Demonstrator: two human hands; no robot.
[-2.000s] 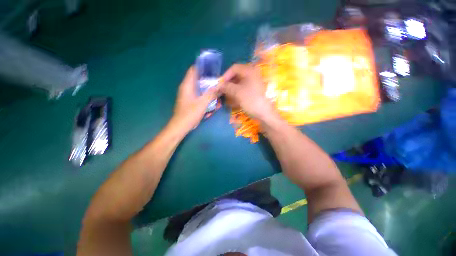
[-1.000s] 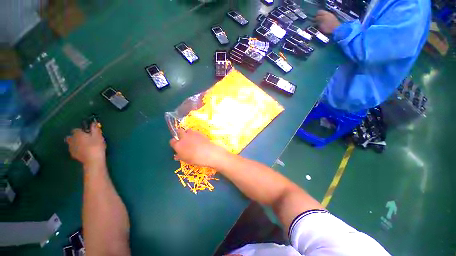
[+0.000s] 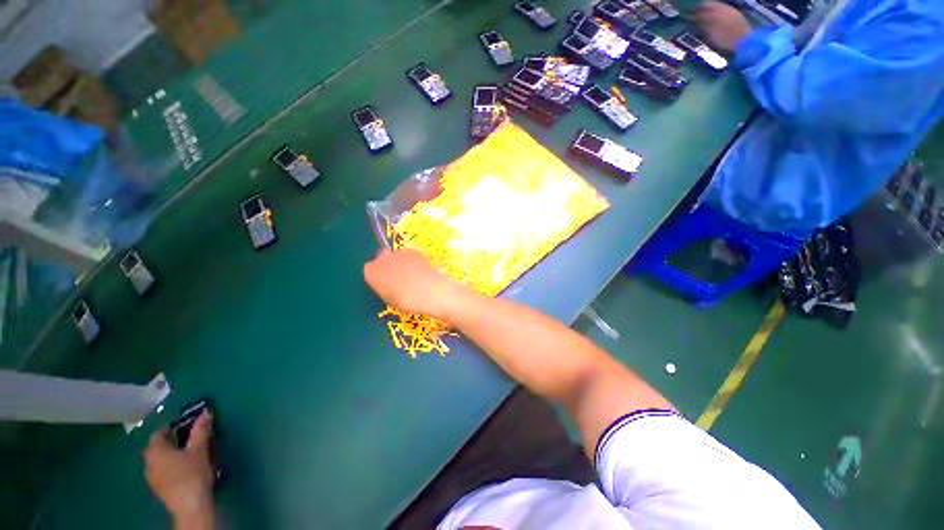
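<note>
My left hand is at the lower left with its fingers around a dark phone near the foot of the grey-white post. My right hand is at the open mouth of the clear plastic bag of orange parts, just above the loose pile of orange parts. Its fingertips are hidden, so I cannot tell whether it holds a part. A phone with an orange speck on its side lies to the left of the bag.
Spaced phones run along the table's far side. A phone cluster lies beyond the bag. The post juts in at left. A person in a blue smock sits at right on a blue stool.
My left hand has moved from the far-side phone row to the lower left and onto another phone. A phone now lies where it was. My right hand stays by the pile.
</note>
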